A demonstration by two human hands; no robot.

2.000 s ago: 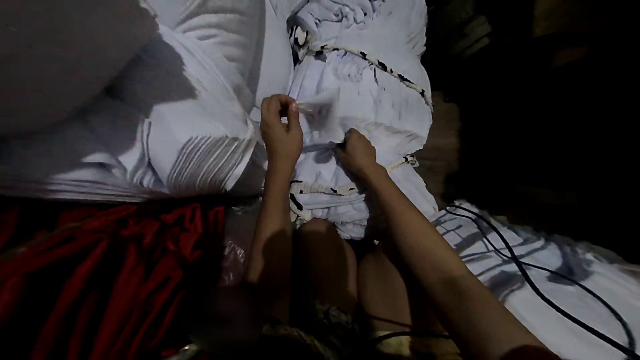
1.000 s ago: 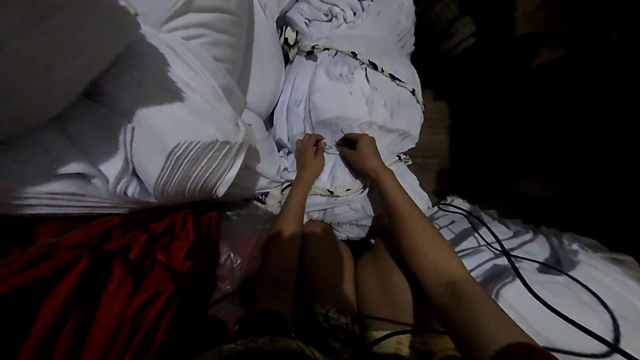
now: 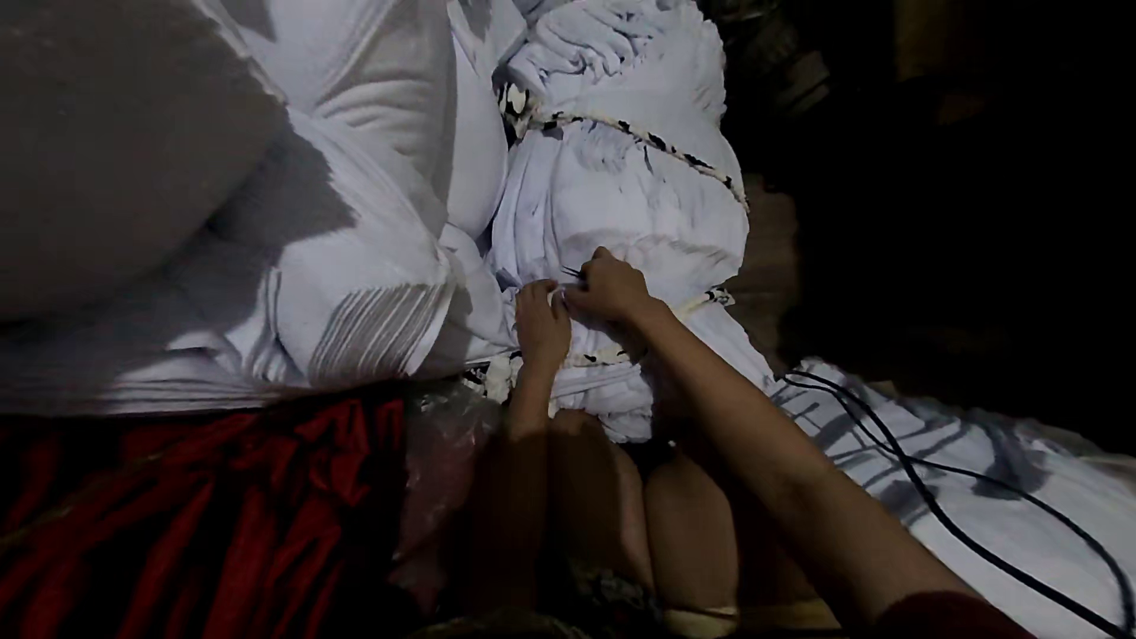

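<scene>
A bundle of white fabric point(image 3: 657, 209) lies in front of my knees, tied round with black-and-white cloth strips point(image 3: 652, 140). My right hand point(image 3: 608, 286) is closed on a small dark tool with two thin points point(image 3: 572, 273), perhaps thread snips; its body is mostly hidden by the fingers. Close beside it, my left hand point(image 3: 543, 324) pinches a bit of white fabric at the bundle's near part, above the lower tie strip point(image 3: 603, 357). The fingertips of both hands almost meet.
Folded white fabric point(image 3: 382, 328) is heaped at the left, with red fabric point(image 3: 257, 515) below it. Clear plastic point(image 3: 448, 435) lies beside the red fabric. A black cable point(image 3: 923, 488) loops over white material point(image 3: 1003, 532) at the lower right.
My left hand was raised with a thin whitish piece between the hands two seconds ago; it has come down onto the bundle beside my right hand. The piece no longer shows there.
</scene>
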